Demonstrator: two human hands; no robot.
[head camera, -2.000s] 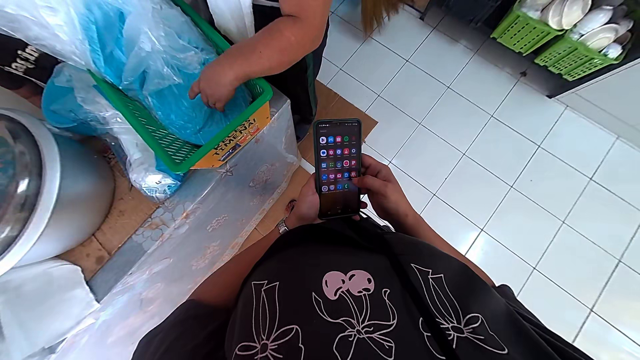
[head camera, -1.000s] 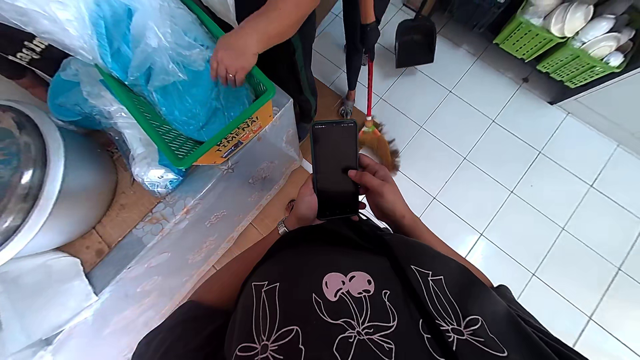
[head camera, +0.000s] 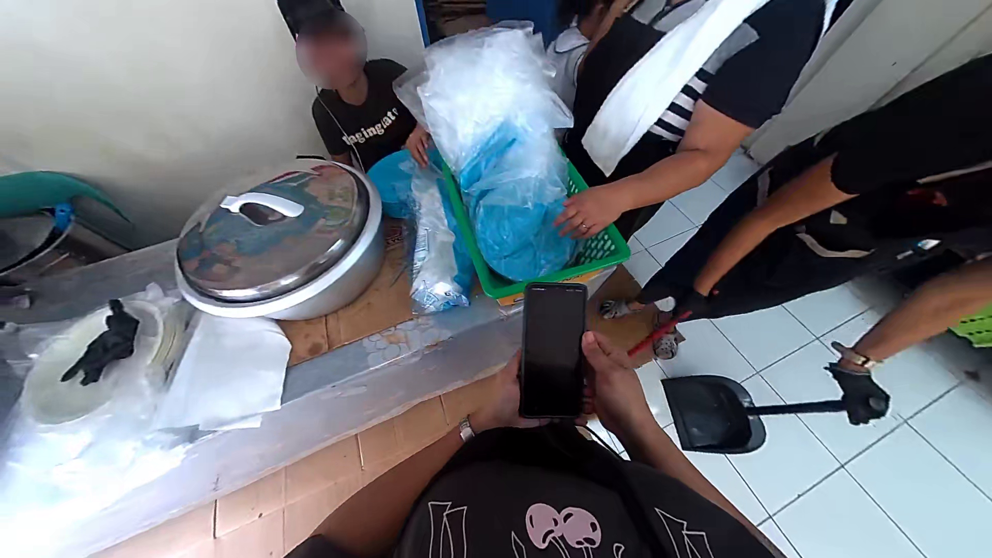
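A black smartphone (head camera: 553, 353) with a dark screen is held upright in front of my chest. My left hand (head camera: 500, 391) grips its left side and lower edge, a watch at that wrist. Along the right side lies my right hand (head camera: 614, 380), its thumb at the phone's edge. Just beyond the phone stands a green plastic basket (head camera: 496, 288) holding blue and clear plastic bags (head camera: 515, 225). A person's hand (head camera: 593, 211) rests on the bags at the basket's right side.
A large lidded metal pot (head camera: 275, 240) stands on the plastic-covered table (head camera: 372, 372). Left of it are white sheets (head camera: 229, 368) and a black glove (head camera: 108, 345). Another person at the right holds a black dustpan (head camera: 713, 413) over the tiled floor. A seated person is behind the table.
The phone's screen, lit with icons two seconds ago, is dark. The person with the dustpan has come nearer on the right. The view has swung left and up.
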